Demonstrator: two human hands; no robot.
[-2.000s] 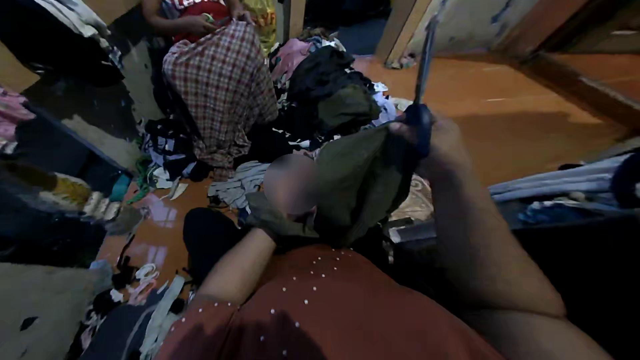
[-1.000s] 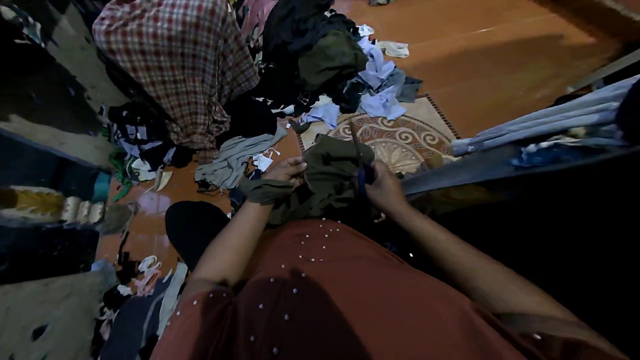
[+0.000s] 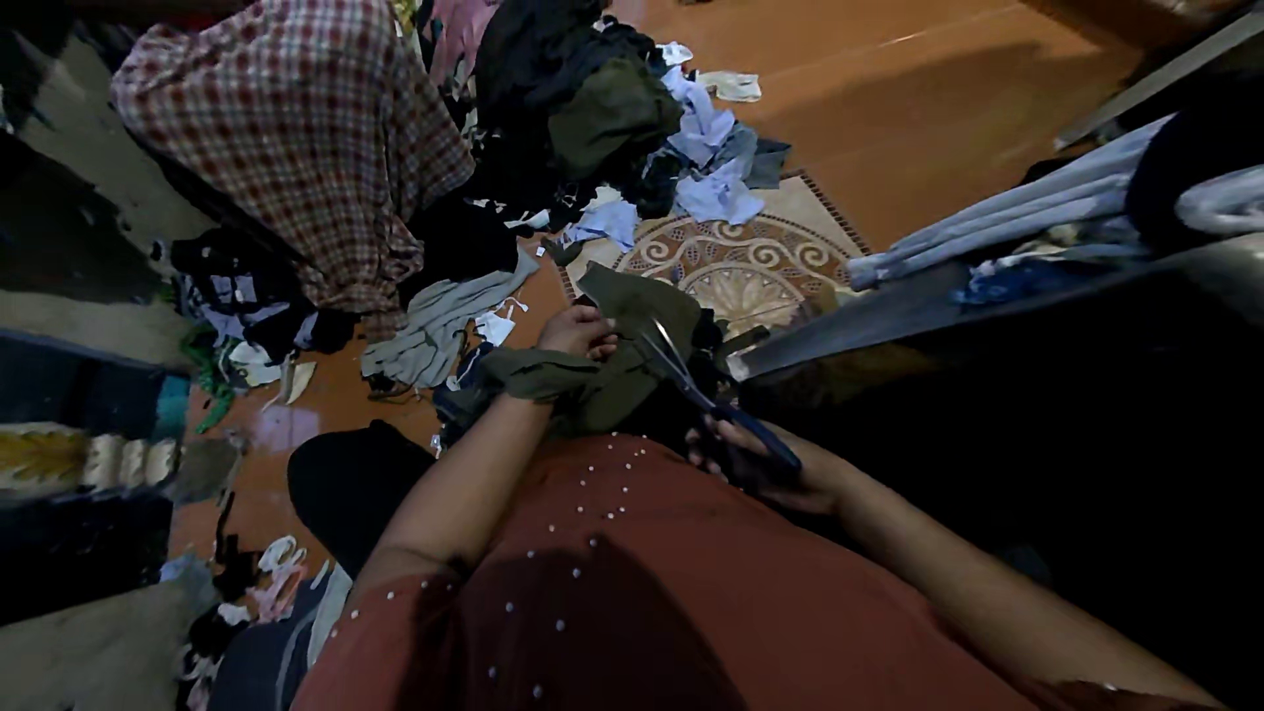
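Observation:
My left hand [image 3: 581, 334] pinches a piece of dark olive-green cloth [image 3: 627, 380] in front of my lap, and part of the cloth drapes over my left wrist. Dark blue-handled scissors [image 3: 691, 385] are gripped in my right hand [image 3: 765, 459]. Their blades stand slightly apart and point up and left, over or against the right part of the cloth; whether they touch it cannot be told.
Ahead lies a heap of dark clothing [image 3: 553, 109], with light blue scraps [image 3: 716, 193] beside it. Red checked cloth [image 3: 286, 128] hangs at the upper left. Grey cloth [image 3: 434, 326] lies on the orange floor. Folded pale fabric [image 3: 1027, 197] is at the right, beside a dark area.
The scissors, raised high at the right two seconds ago, are now low by the cloth in my lap. The view has tilted down, and the other person's hands are out of sight.

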